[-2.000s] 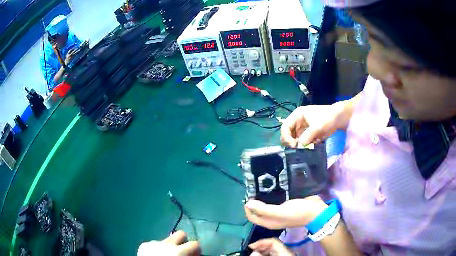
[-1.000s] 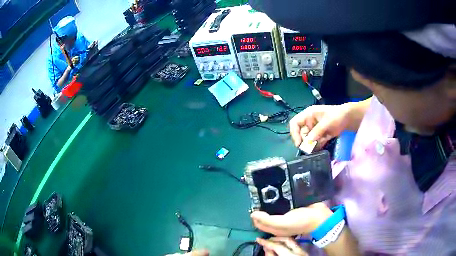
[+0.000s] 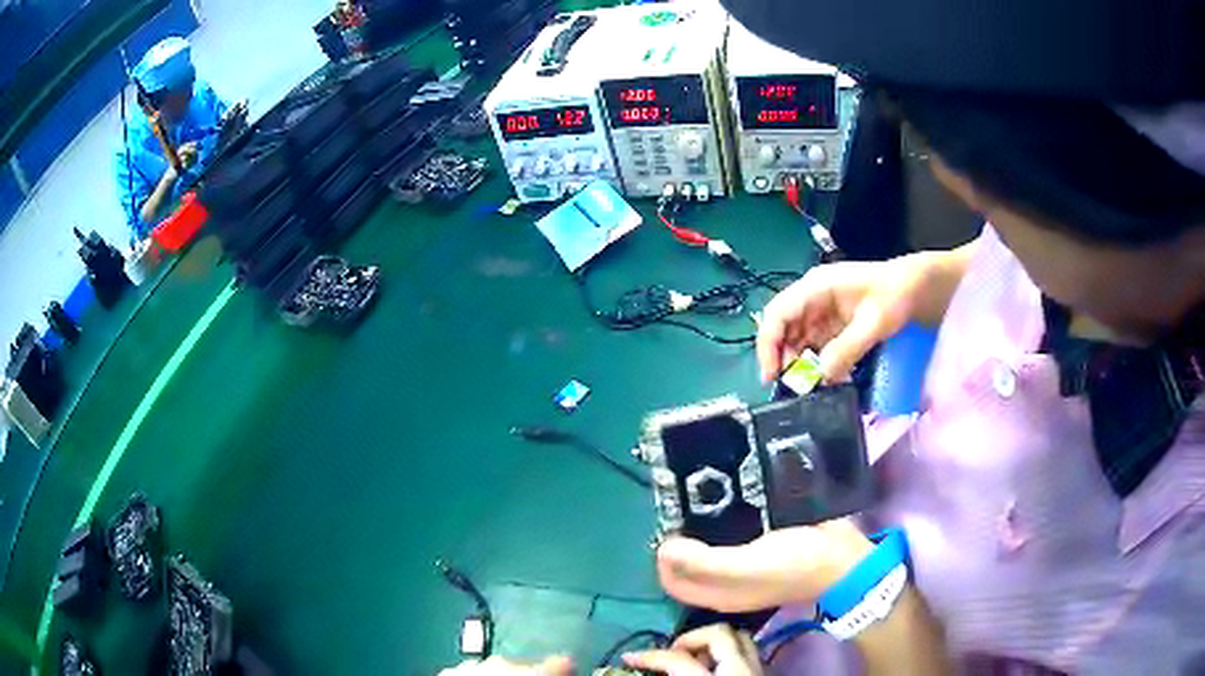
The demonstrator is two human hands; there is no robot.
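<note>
My left hand (image 3: 513, 667) shows only as a strip at the bottom edge; what it does is cut off. My right hand (image 3: 703, 652) is also cut off at the bottom, fingers bent over something small and dark I cannot make out. Just above lies a black lead (image 3: 465, 585) with a small white piece (image 3: 474, 637) beside it. A person in pink holds an open trail camera unit (image 3: 710, 475), ring half left and dark panel half right, and pinches a small yellow-green and white card (image 3: 801, 372) above it. Another black lead (image 3: 568, 441) runs to the unit.
Three power supplies (image 3: 666, 139) stand at the back with clip leads (image 3: 687, 235) and a blue-and-white card (image 3: 588, 226) before them. A small blue-white card (image 3: 572, 395) lies mid-mat. Unfinished units (image 3: 329, 291) and stacked black trays (image 3: 311, 172) are on the left; a person in blue (image 3: 169, 132) sits beyond.
My left hand has dropped mostly out of the picture. My right hand shows more than one second ago. The other person's small card has turned, its yellow-green face now showing.
</note>
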